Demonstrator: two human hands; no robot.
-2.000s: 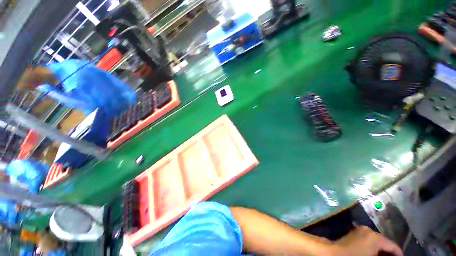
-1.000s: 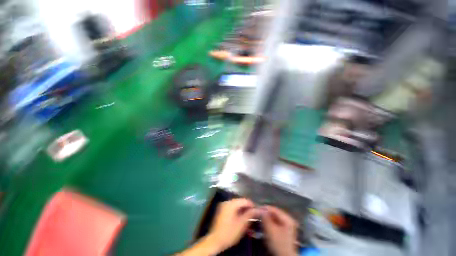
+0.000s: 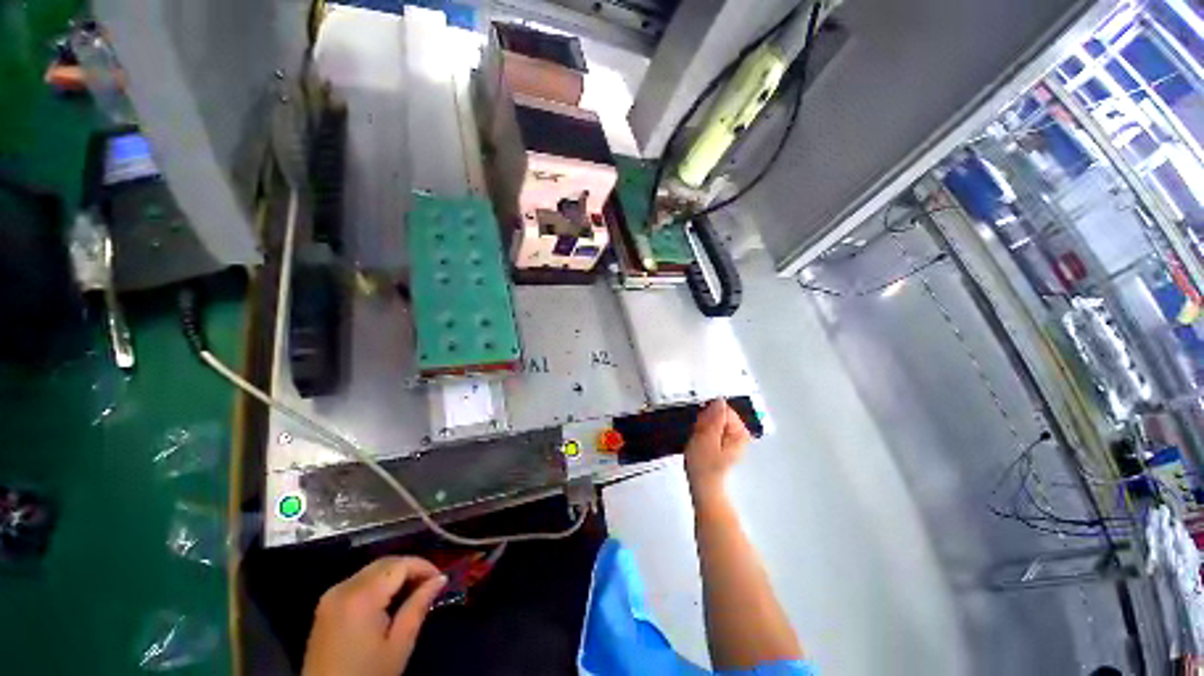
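My left hand (image 3: 363,618) is at the lower left, thumb and forefinger close together beside a small dark and red thing (image 3: 462,573); whether they grip it is unclear. My right hand (image 3: 714,442) is curled at the right end of the black strip (image 3: 654,433) on the machine's front edge; its fingertips are hidden. A dotted green plate (image 3: 462,284) covers the fixture at A1. A second green-topped fixture (image 3: 654,231) sits farther back at A2, under the pale yellow-green screwdriver head (image 3: 730,116).
The pink-beige screw feeder (image 3: 561,198) stands between the stations. A green button (image 3: 291,506), yellow button (image 3: 572,449) and red button (image 3: 610,441) are on the front edge. A grey cable (image 3: 383,475) loops across it. The teach pendant (image 3: 165,218) is left; a cable carrier (image 3: 714,271) is right.
The view has swung right from the bench to the machine. My hands, together around something small one second ago, are now apart, the right one at the machine's front edge.
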